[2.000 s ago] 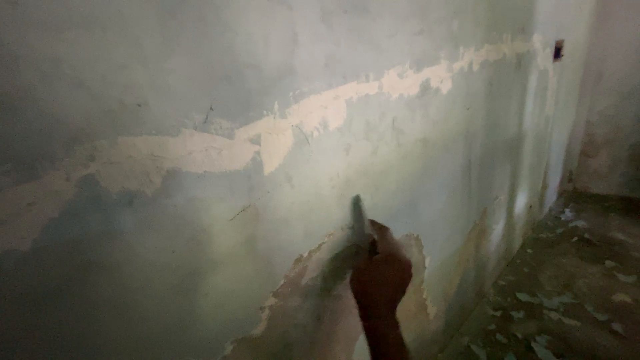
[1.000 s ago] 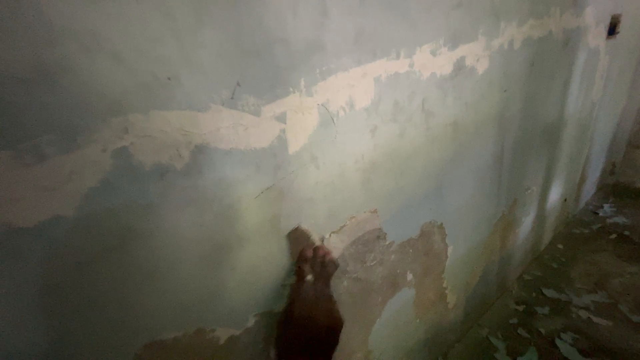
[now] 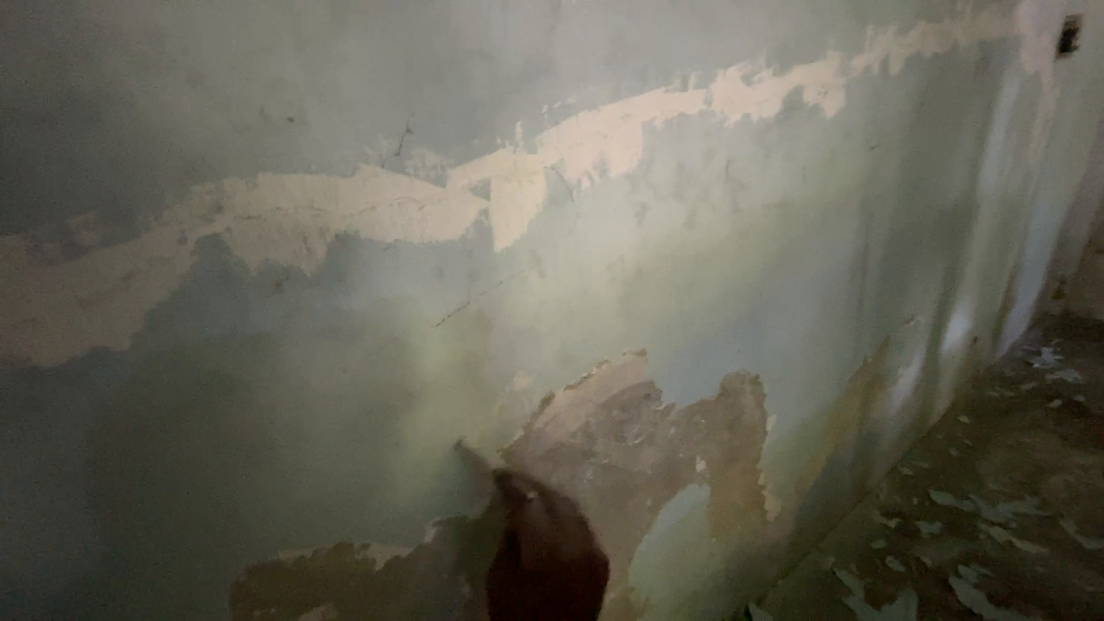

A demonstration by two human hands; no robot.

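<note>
My right hand [image 3: 545, 539], dark and blurred, reaches up from the bottom, a little left of centre. It is closed around a small flat tool [image 3: 473, 457], whose thin end points up and left against the painted wall. Its exact kind cannot be told. Beside and above the hand is a bare brownish patch of wall [image 3: 617, 423] with ragged paint edges. Another bare patch [image 3: 315, 578] lies to its left. Green-grey paint [image 3: 371, 431] covers the wall around them. My left hand is not in view.
A pale, jagged filler-like band [image 3: 414, 207] crosses the wall from left to upper right. A dark wall box or opening [image 3: 1068, 36] is at the upper right. Along the wall's foot, the dim floor [image 3: 1018, 457] bears scattered flakes [image 3: 1000, 539] that look like paint.
My right hand has moved left and down along the wall from where it was two seconds ago, still with the tool. More of the bare patch shows now; the view has shifted somewhat.
</note>
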